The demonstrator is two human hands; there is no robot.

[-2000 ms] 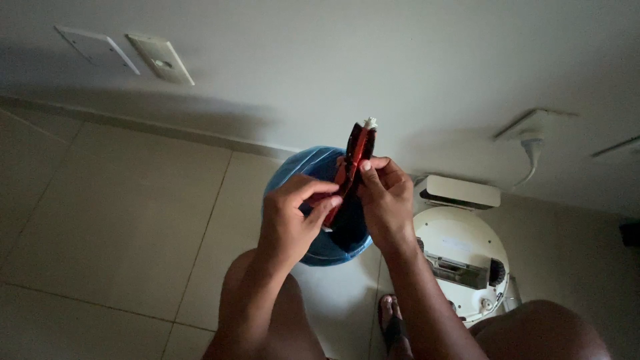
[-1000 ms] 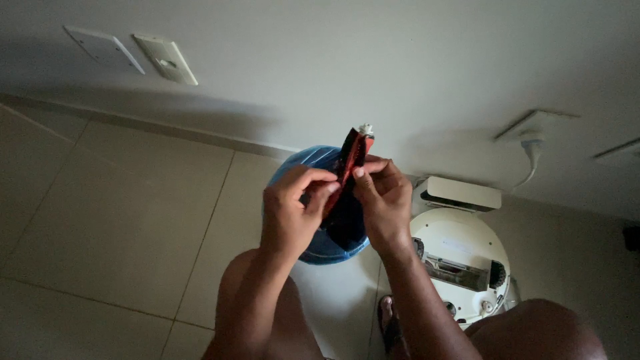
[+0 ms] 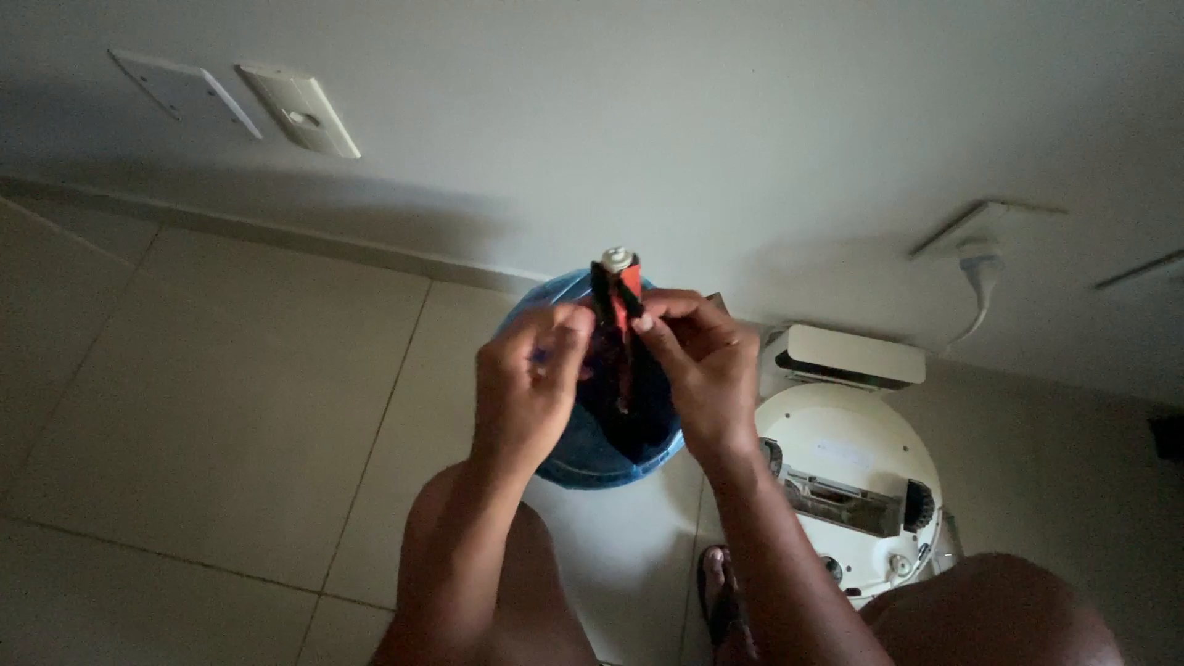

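Note:
A red and black roller brush (image 3: 629,296) with a pale end fitting is held upright over a bin lined with a blue plastic bag (image 3: 592,470). My right hand (image 3: 708,370) pinches the brush's right side between thumb and fingers. At its left side is my left hand (image 3: 532,379), thumb and fingertips close together; whether they grip the brush or some fine matter on it cannot be told. The lower end of the brush fades into the dark inside of the bin.
An upturned white robot vacuum (image 3: 842,444) lies on the tiled floor at right, against its white dock (image 3: 851,356). A plug with a cord (image 3: 980,268) sits in the wall. My sandalled foot (image 3: 717,583) stands between bin and vacuum.
The brush, earlier slanted with its top to the right, now stands more upright. My left hand has come away from its lower part to the left.

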